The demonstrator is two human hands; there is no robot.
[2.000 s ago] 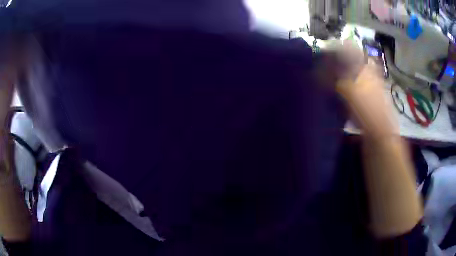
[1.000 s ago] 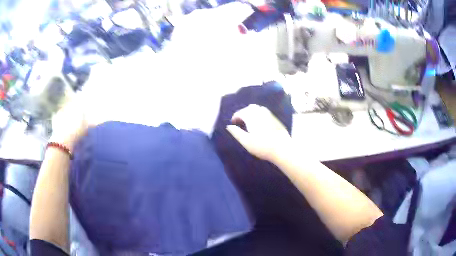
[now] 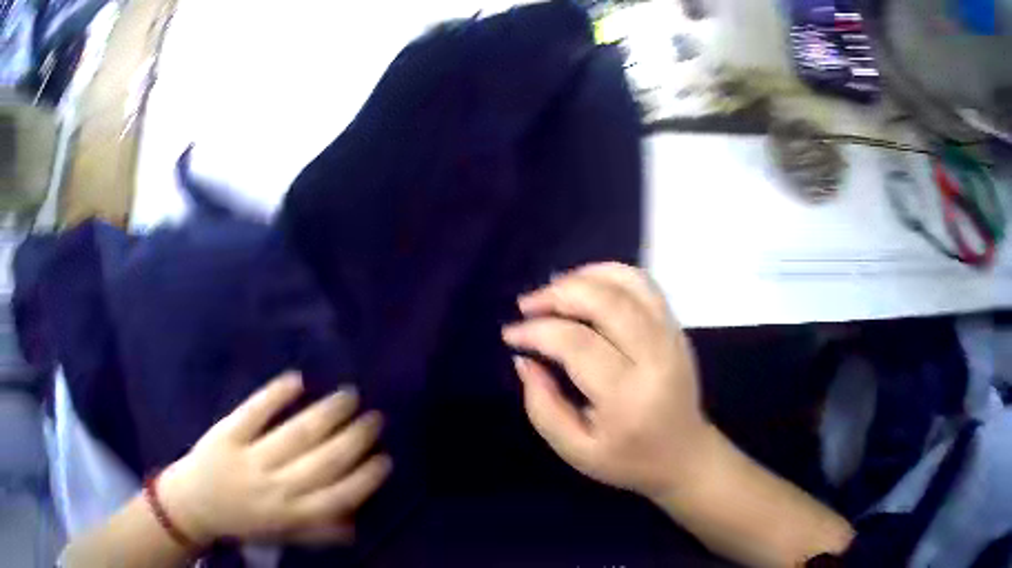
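Observation:
A navy fabric garment piece (image 3: pixel 444 166) lies over the front of the white table and down onto my lap, where it merges with my dark top. My left hand (image 3: pixel 283 466), with a red bead bracelet at the wrist, lies on the navy cloth at the lower left, fingers spread and slightly blurred. My right hand (image 3: pixel 610 377) is over the navy cloth right of centre, fingers curved with a gap between thumb and fingers. Whether its fingertips pinch any cloth is hard to tell; no fold shows between them.
The white table (image 3: pixel 721 244) has its front edge at the right. On it are a round dish of pins (image 3: pixel 808 161), shears with red and green handles (image 3: pixel 963 211) and a lit phone (image 3: pixel 835 50). A tan strip (image 3: pixel 100 166) is at the upper left.
The view has moved closer to the cloth. My left hand has moved from the table's left side onto the navy cloth. My right hand is now nearer my lap. The cloth is bunched differently.

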